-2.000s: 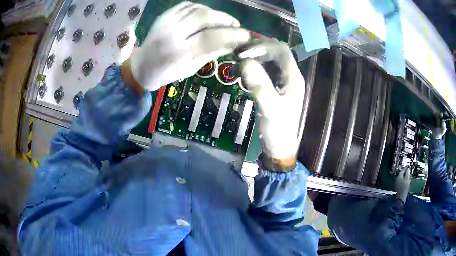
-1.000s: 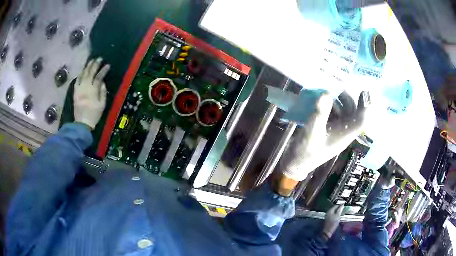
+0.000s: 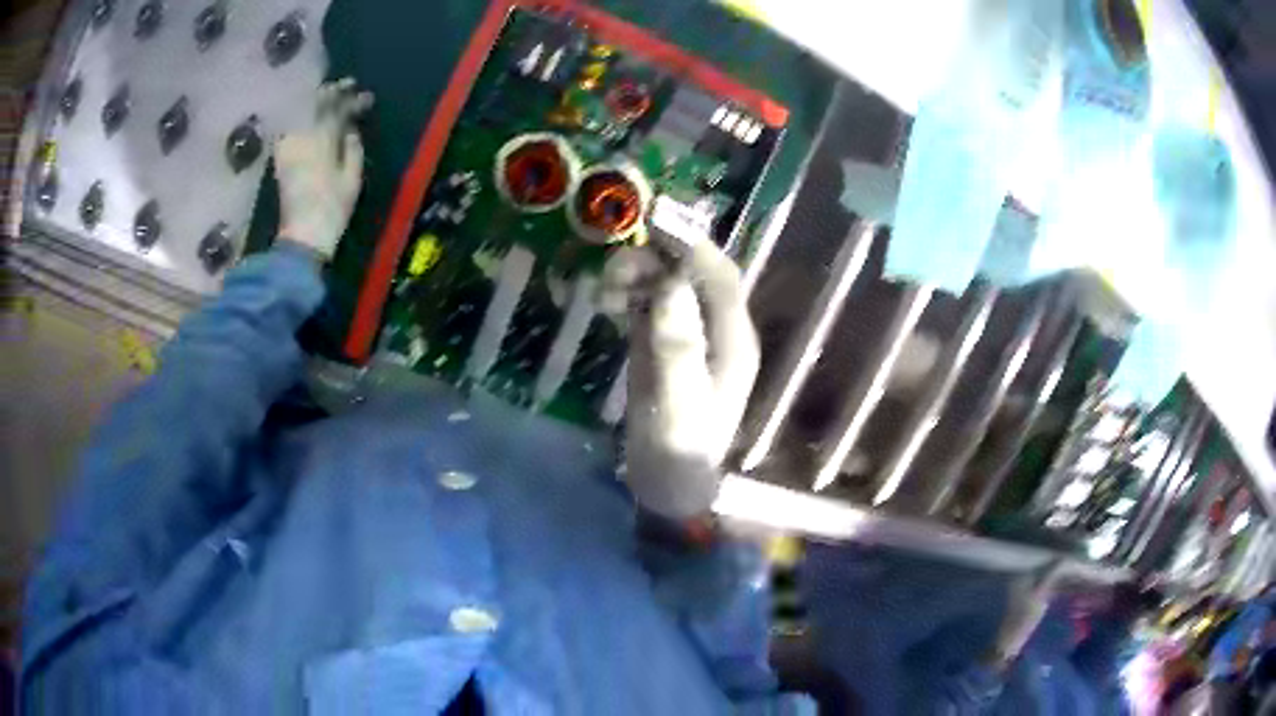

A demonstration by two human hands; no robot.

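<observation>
The toroid power board (image 3: 455,266) lies in a red-edged housing (image 3: 420,175) on a dark green pallet (image 3: 385,70). Two copper-orange rings in white surrounds show on it; the area of the third is behind my right hand. My right hand (image 3: 686,357), in a white glove, is over the board's right side, fingers bent near the rings. A small white piece (image 3: 682,217) shows at its fingertips and seems pinched there; blur hides the exact hold. My left hand (image 3: 319,182), gloved, rests on the pallet left of the housing, fingers apart and empty.
A ball transfer table (image 3: 140,140) is at the left. Conveyor rollers (image 3: 875,364) run to the right of the unit. Teal film strips (image 3: 966,182) hang off the white shelf (image 3: 875,49) at the far side. Another unit (image 3: 1106,469) and a person's blue sleeve (image 3: 896,616) are at the right, blurred.
My right hand has come back from the shelf's teal film to over the board, now with a small white piece at its fingers. My left hand stays beside the housing. The view has shifted.
</observation>
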